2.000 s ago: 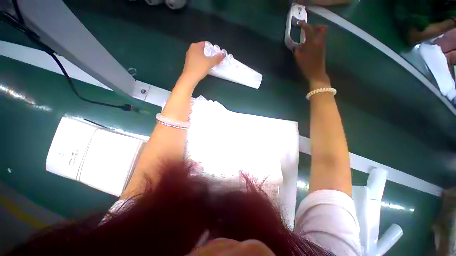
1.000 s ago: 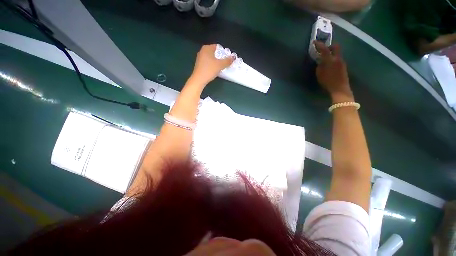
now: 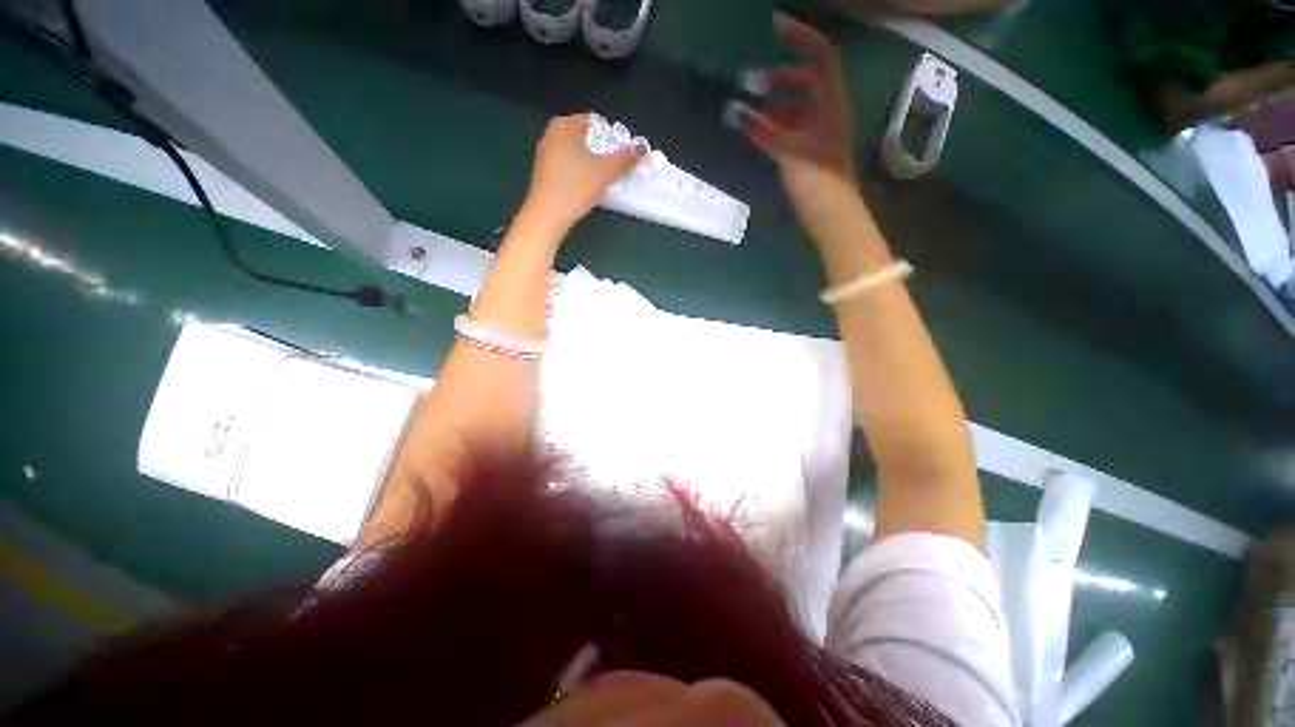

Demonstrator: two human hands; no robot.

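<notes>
My left hand (image 3: 571,168) grips a bent white sticker sheet (image 3: 673,198) with round dots along its curled edge, over the dark green belt. My right hand (image 3: 805,121) is above the belt to the right of the sheet, fingers apart and blurred; whether a small sticker is on the fingertips cannot be seen. A white plastic housing (image 3: 922,117) with a long opening lies on the belt to the right of my right hand, untouched. A large bright stack of sticker sheets (image 3: 682,398) lies between my forearms.
Several white housings (image 3: 551,17) stand at the top edge. A grey metal post (image 3: 235,121) and a black cable (image 3: 270,281) are at left. A second white stack (image 3: 277,433) lies left of my left forearm. White rolls (image 3: 1058,582) lie at lower right. Another person's arm shows at top right.
My right hand has let go of the housing and moved left, leaving it on the belt. More of the housings at the top edge show. My left hand still holds the sheet.
</notes>
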